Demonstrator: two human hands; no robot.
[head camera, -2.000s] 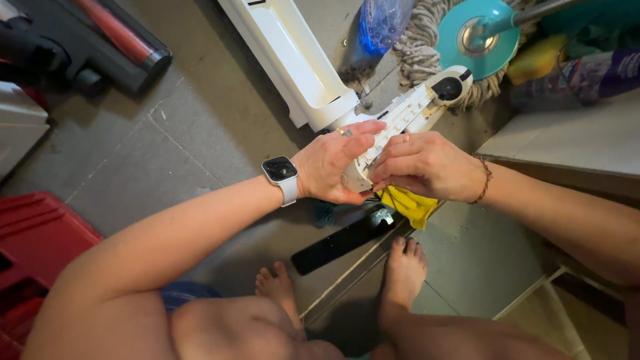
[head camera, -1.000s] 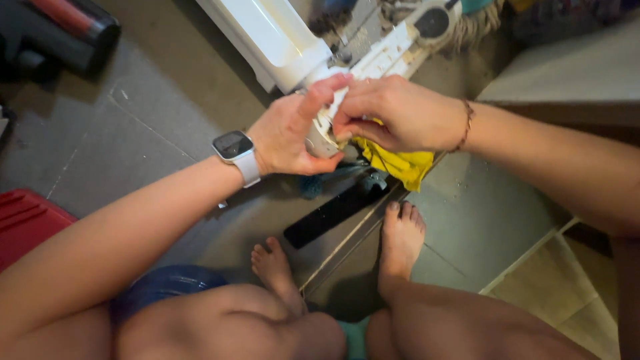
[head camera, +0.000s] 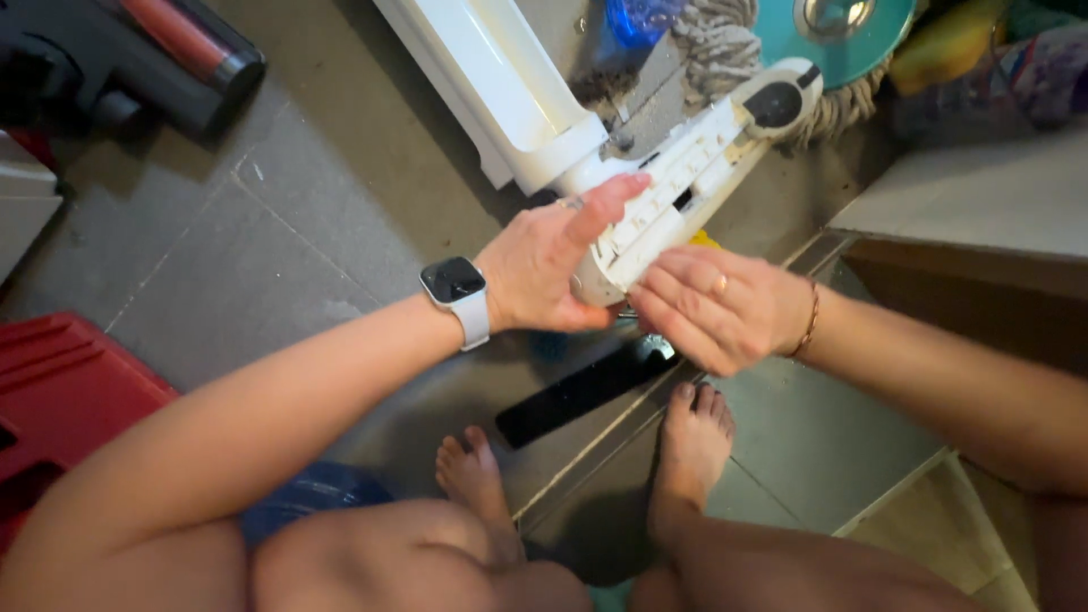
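Observation:
A soiled white plastic floor-cleaner head (head camera: 671, 191) with a dark round end cap lies slantwise before me, joined to a long white body (head camera: 501, 76) that runs to the top edge. My left hand (head camera: 561, 259) grips the near end of the head, thumb and fingers around it. At the same end, my right hand (head camera: 718, 306) has its fingers bunched against the right side; whether they pinch something small is hidden. A bit of yellow cloth (head camera: 704, 240) shows behind the right hand. Below both hands, a long black strip-like part (head camera: 586, 391) lies on the floor.
A teal mop head (head camera: 829, 42) with grey strands and a blue bottle (head camera: 637, 19) are at the top. A black and red appliance (head camera: 178, 64) lies upper left, a red plastic item (head camera: 76, 382) at left. A white ledge (head camera: 969, 195) stands at right; my feet flank the black part.
The fingers of my right hand have shifted from over the near end of the head to its right side. My left hand keeps its hold. Less of the yellow cloth shows now.

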